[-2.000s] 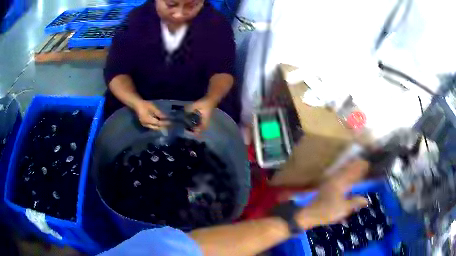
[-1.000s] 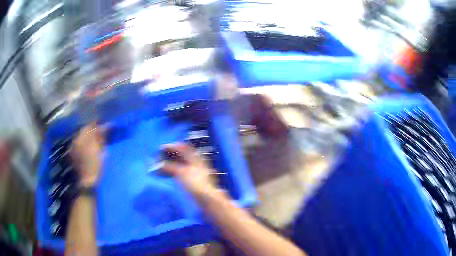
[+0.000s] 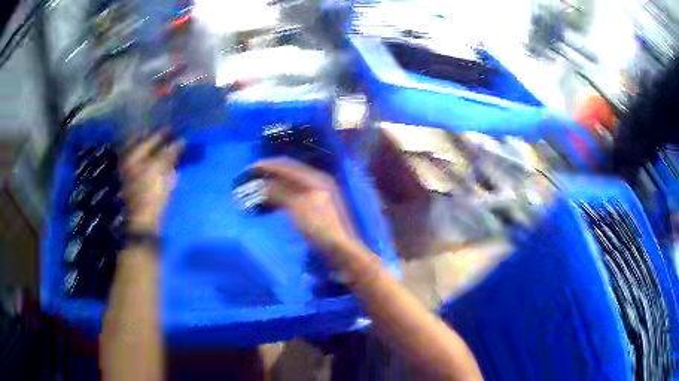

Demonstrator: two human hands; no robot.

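Observation:
The view is blurred by motion. A blue plastic tote (image 3: 253,316) lies in front of me, with black balls (image 3: 88,216) in rows at its left and more dark balls (image 3: 294,141) at its far right. My right hand (image 3: 309,197) holds a black ball with a white patch (image 3: 252,192) at its fingertips, over the middle of the tote. My left hand (image 3: 149,175) is over the tote's left part near the far edge, beside the rows. Its fingers are blurred, and I cannot tell whether it holds anything.
A blurred machine area (image 3: 160,74) stands beyond the tote's far left edge. A side tote (image 3: 447,108) with dark contents is at the upper right. Stacked totes (image 3: 536,298) with packed black balls on top stand at the far right. A dark shape is at the upper right edge.
The view has swung from the coworker's tub to my tote. Over the last second my right hand has come nearer the far side, and the ball at its fingertips shows more clearly.

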